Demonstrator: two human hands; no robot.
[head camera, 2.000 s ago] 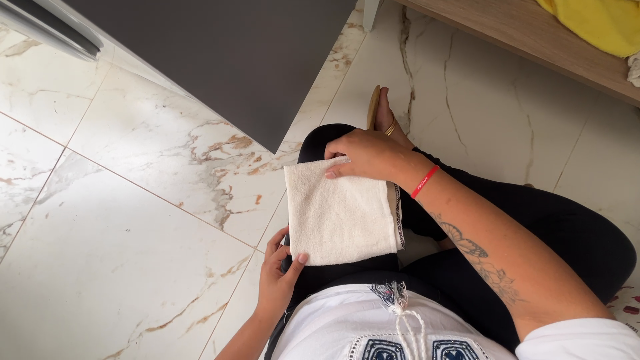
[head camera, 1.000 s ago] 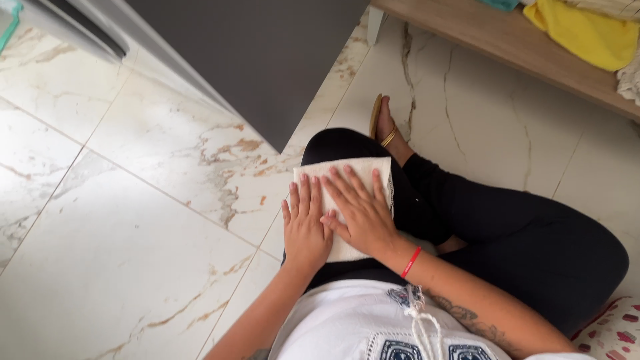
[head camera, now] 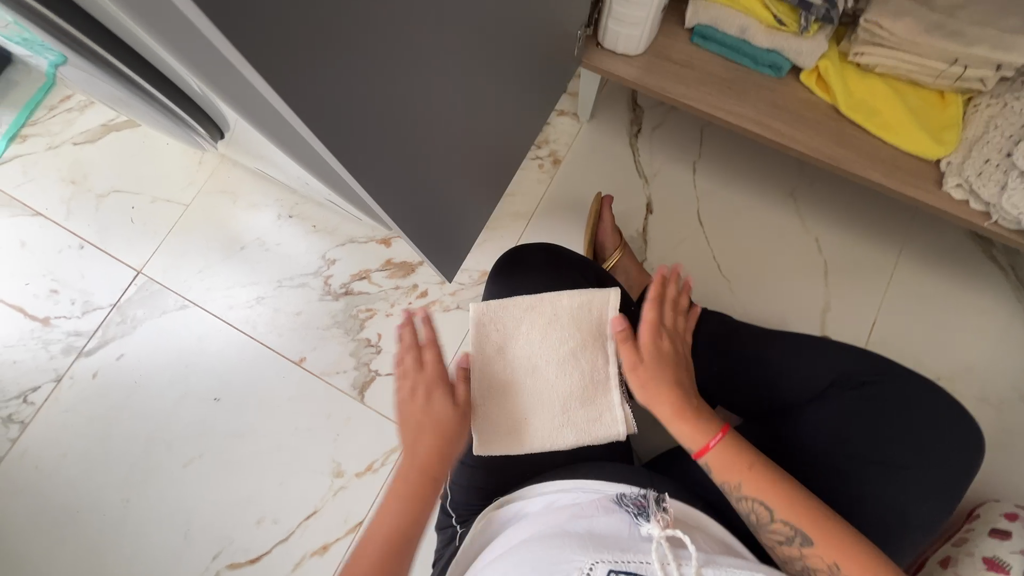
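Observation:
A folded cream cloth [head camera: 548, 372] lies flat as a near square on my thigh, over black trousers. Part of a darker stitched edge shows at its lower right side. My left hand [head camera: 432, 388] is just left of the cloth, fingers extended, holding nothing and slightly blurred. On the other side, my right hand [head camera: 660, 348] is held beside the cloth's right edge, its thumb close to that edge and its fingers apart from the palm of the other hand. Whether either hand touches the cloth's edges I cannot tell.
A dark grey cabinet door [head camera: 384, 96] stands open in front, its corner near my knee. At the upper right, a wooden shelf [head camera: 752, 120] holds folded cloths, a yellow cloth [head camera: 888, 100], a teal cloth [head camera: 740, 50] and a white container [head camera: 630, 24]. Marble-patterned tiles [head camera: 200, 432] cover the floor.
One second ago both hands lay flat on the cloth; now they are apart, one on each side of it. Two seconds ago the fingers were at the cloth's edges.

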